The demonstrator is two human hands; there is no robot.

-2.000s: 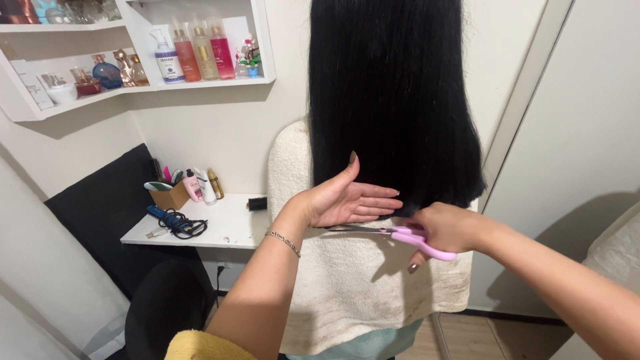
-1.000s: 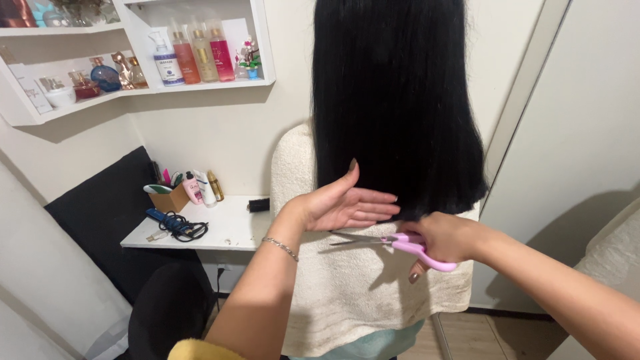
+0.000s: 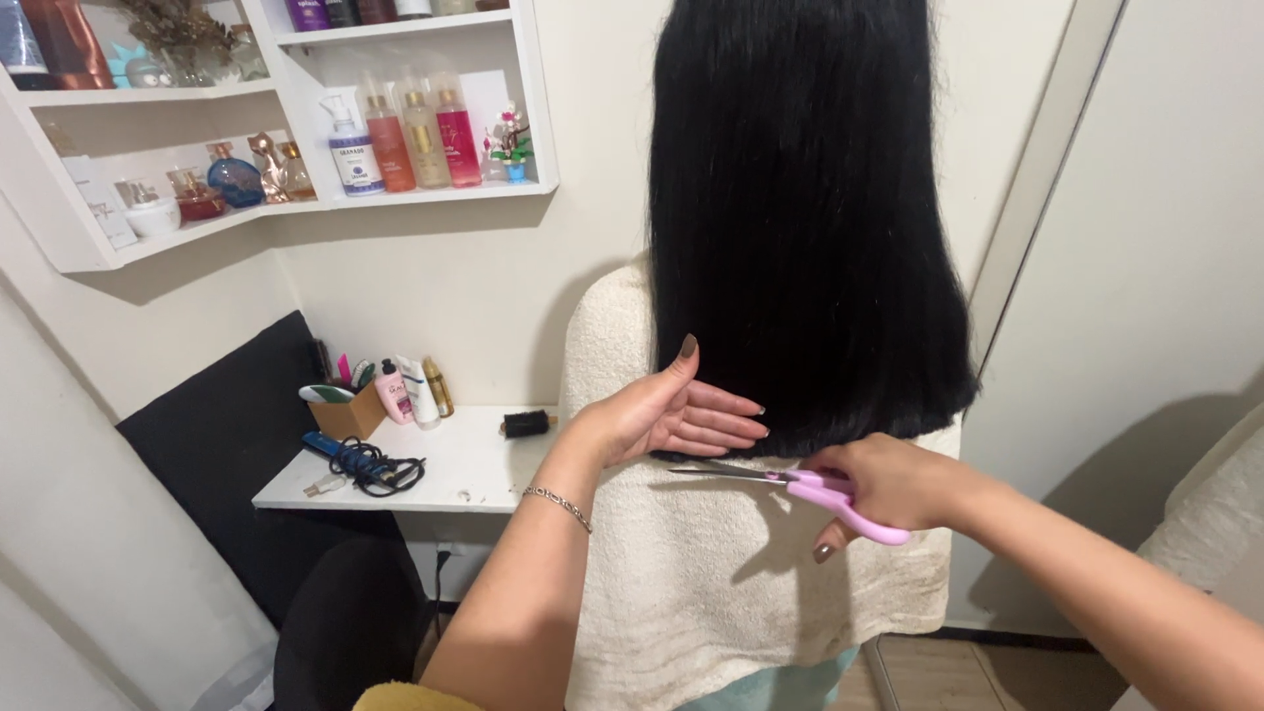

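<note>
A person with long, straight black hair (image 3: 800,227) has their back to me, a cream towel (image 3: 711,583) draped over the shoulders and back. My left hand (image 3: 681,415), palm up with the fingers extended and thumb raised, lies against the lower left ends of the hair and holds nothing. In my right hand (image 3: 879,484) is a pair of pink-handled scissors (image 3: 820,491). Their blades point left, slightly parted, just below the hair's bottom edge and under my left fingers. The right fingertips are partly hidden by the handles and hair.
At left, a white table (image 3: 474,464) holds a blue corded appliance (image 3: 331,446), a round hairbrush (image 3: 525,424), bottles and a brown box (image 3: 351,410). White wall shelves (image 3: 444,197) with bottles hang above. A black chair (image 3: 341,622) stands lower left.
The scissor blades, spread wider one second ago, are now closer together. My left hand keeps nearly the same place and pose against the hair.
</note>
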